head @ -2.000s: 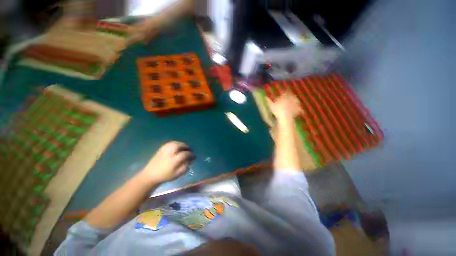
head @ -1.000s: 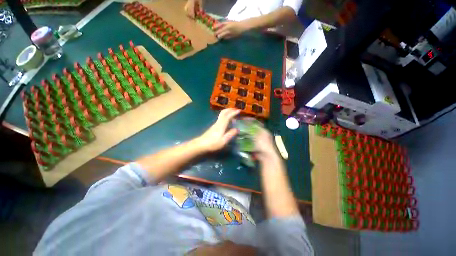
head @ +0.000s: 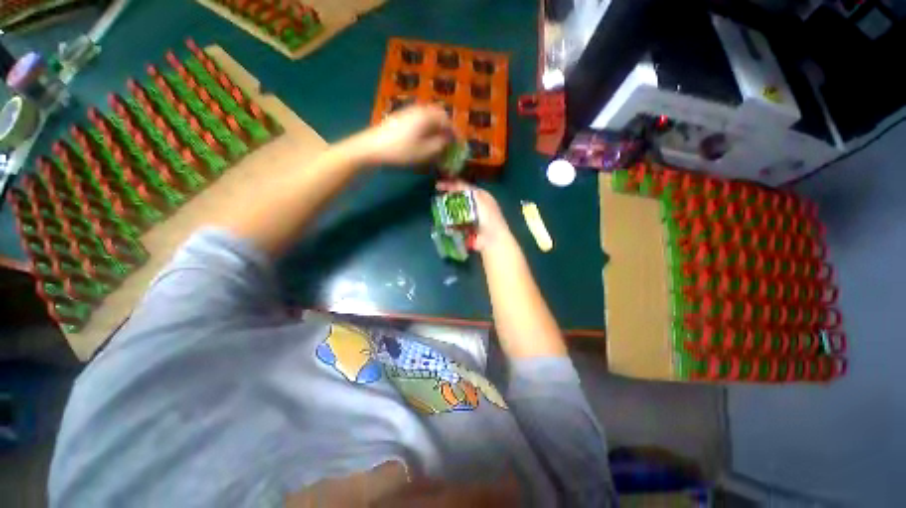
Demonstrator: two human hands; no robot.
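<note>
My right hand (head: 481, 216) holds a few green circuit boards (head: 456, 210) just in front of the orange fixture. My left hand (head: 422, 137) is over the front part of the fixture (head: 478, 65), with a blurred greenish board (head: 456, 156) at its fingertips. The fixture's pockets that show look dark. The left hand and forearm hide its front left pockets. I cannot tell whether the left hand's board touches the fixture.
Cardboard sheets with rows of red-looped boards lie at left (head: 288, 149), right (head: 632, 298) and far side (head: 343, 15). The bench machine (head: 636, 99) stands at right. A red bracket (head: 547, 121), white disc (head: 560, 173) and pale strip (head: 536, 226) lie between. Tape rolls (head: 16, 121) are far left.
The view has shifted. My hands have parted; the left moved forward over the fixture with a board, while the right keeps several boards. The coworker's hands have left the view.
</note>
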